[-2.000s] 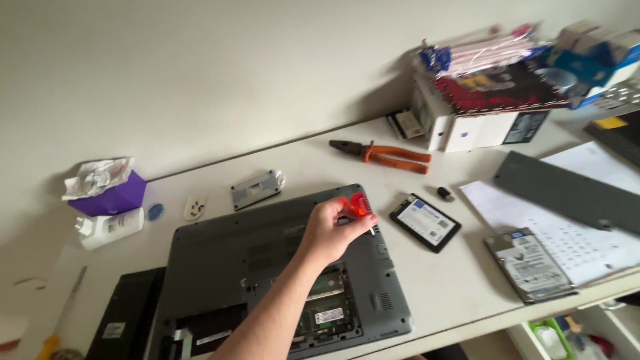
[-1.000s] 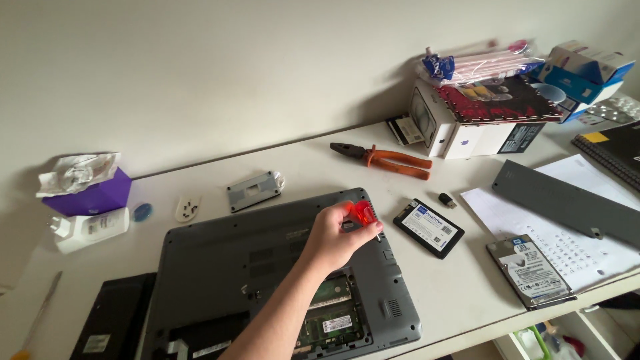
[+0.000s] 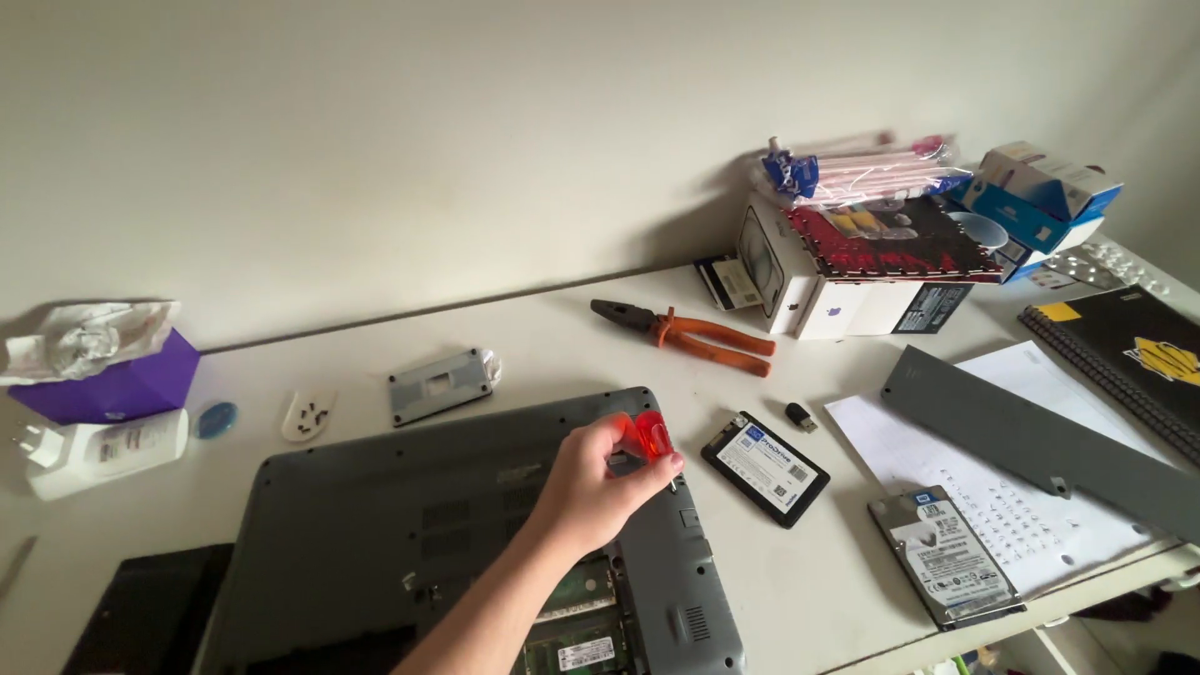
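My right hand (image 3: 605, 483) grips the red handle of a small screwdriver (image 3: 653, 437) over the upper right part of an upturned grey laptop (image 3: 450, 487). The metal shaft points down toward the laptop's edge; whether its tip sits in a screw I cannot tell. Below my forearm an uncovered bay shows green memory modules (image 3: 586, 652). Right of the laptop lie a solid-state drive (image 3: 767, 469) and a black USB adapter (image 3: 800, 415). A 2.5-inch hard drive (image 3: 947, 562) rests partly on paper beside a long grey cover panel (image 3: 1031, 431). My left hand is out of view.
Orange-handled pliers (image 3: 689, 339) lie behind the laptop. A metal drive bracket (image 3: 441, 384) and a small white dish (image 3: 306, 417) with several screws are at the back left. White boxes (image 3: 858, 305) stand back right, near a spiral notebook (image 3: 1125, 352). A black part (image 3: 141, 609) lies at left.
The view has shifted slightly. My right hand stays at the same corner of the laptop with the red screwdriver, its fingers slightly changed in pose.
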